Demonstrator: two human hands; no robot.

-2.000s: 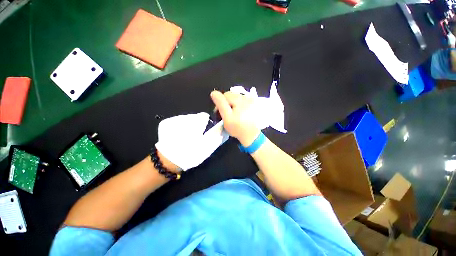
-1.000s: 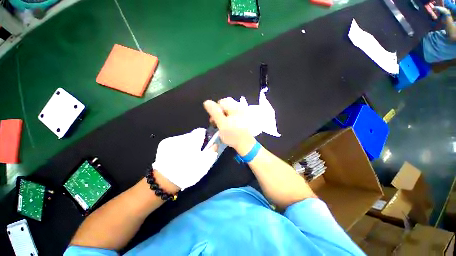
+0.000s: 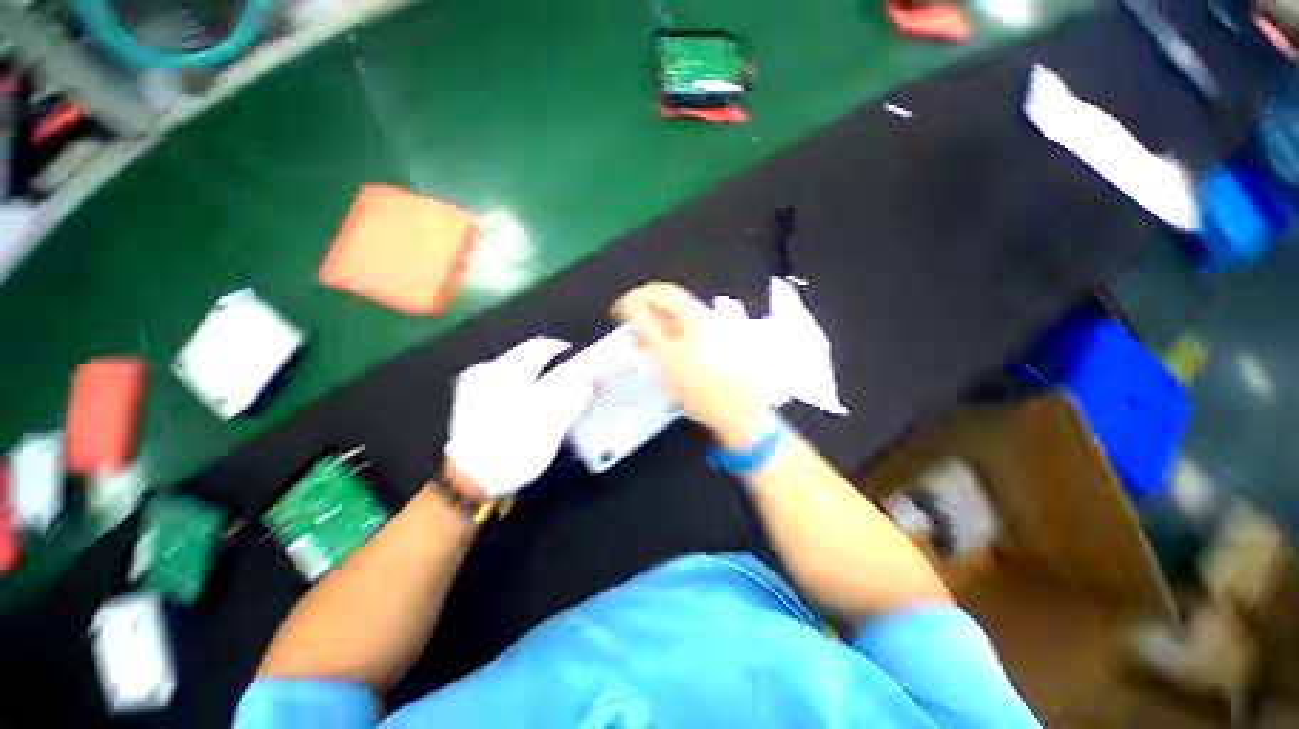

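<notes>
My left hand (image 3: 510, 419), in a white glove, holds the left side of a white bottom cover (image 3: 624, 402) with a fine hole grid, tilted above the black mat. My bare right hand (image 3: 690, 359) is on the cover's upper right edge. The fingertips behind the cover are hidden. A limp white spare glove (image 3: 801, 350) lies just right of my right hand, with a slim black stick (image 3: 784, 239) above it. Two open units, one nearer (image 3: 328, 516) and one farther left (image 3: 180, 547), lie on the mat. The frame is blurred.
On the green belt (image 3: 570, 157) are a covered unit (image 3: 240, 350), foam pads (image 3: 399, 248) and another open unit (image 3: 701, 69). A loose cover (image 3: 134, 652) lies lower left. A cardboard box (image 3: 1054, 527) and blue bin (image 3: 1111, 393) stand below the bench edge at right.
The cover between my hands has turned from nearly edge-on to show its gridded face. The view has shifted, and things on the belt appear lower and farther right.
</notes>
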